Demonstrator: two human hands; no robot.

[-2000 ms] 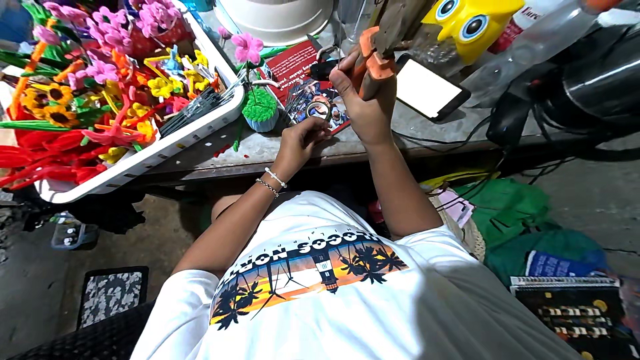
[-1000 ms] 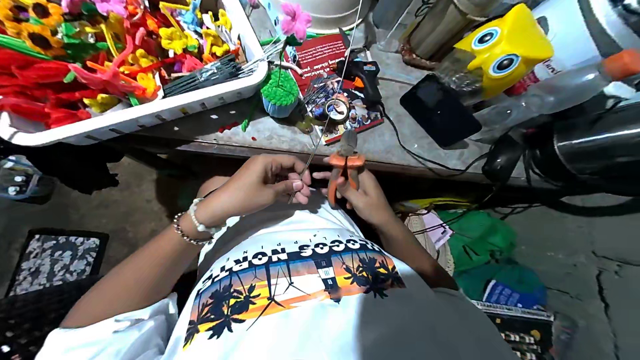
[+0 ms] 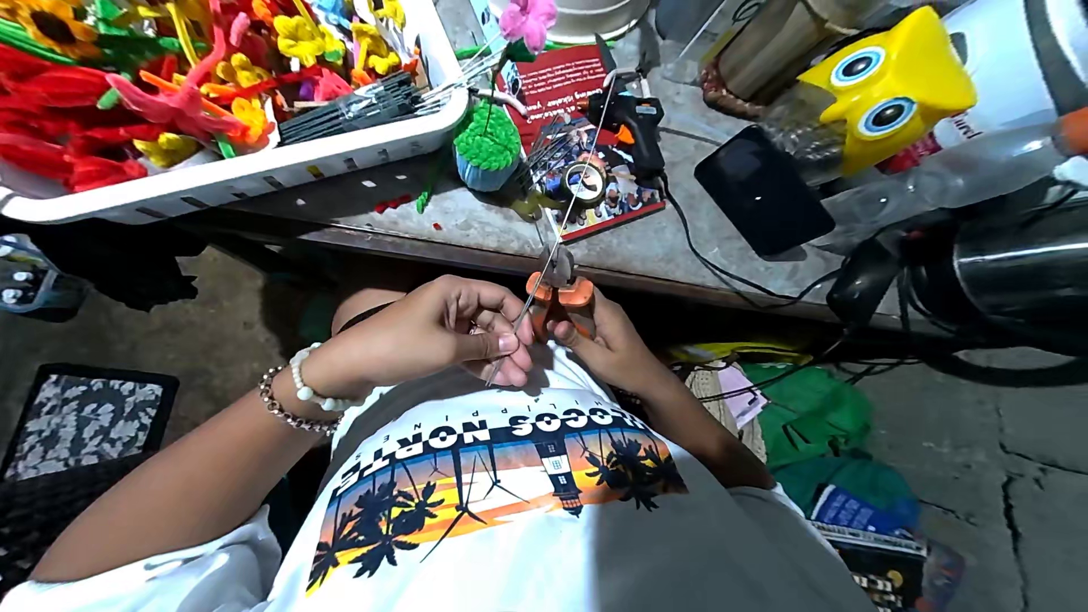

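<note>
My left hand [image 3: 476, 336] pinches a thin wire stem [image 3: 586, 153] between thumb and fingers near its lower end. The stem slants up and to the right over the bench. My right hand [image 3: 599, 336] grips orange-handled pliers or cutters [image 3: 559, 285], their metal jaws up and against or right beside the stem; whether they touch it I cannot tell. Beyond my hands lie a roll of tape [image 3: 585, 182] and a black glue gun [image 3: 636, 127] on a red printed booklet [image 3: 557, 81]. A pot with a green fuzzy top [image 3: 487, 140] stands left of them.
A white plastic basket [image 3: 340, 149] full of fuzzy-wire flowers and dark stems stands at the left. At the right are a black phone [image 3: 765, 191], a yellow owl-like figure [image 3: 892, 89], a clear plastic bottle [image 3: 943, 174] and a black cable [image 3: 722, 276] near the bench edge [image 3: 408, 246].
Both hands, the right with the pliers, have come down from over the bench to in front of my shirt. The phone's screen, bright at first, is now dark.
</note>
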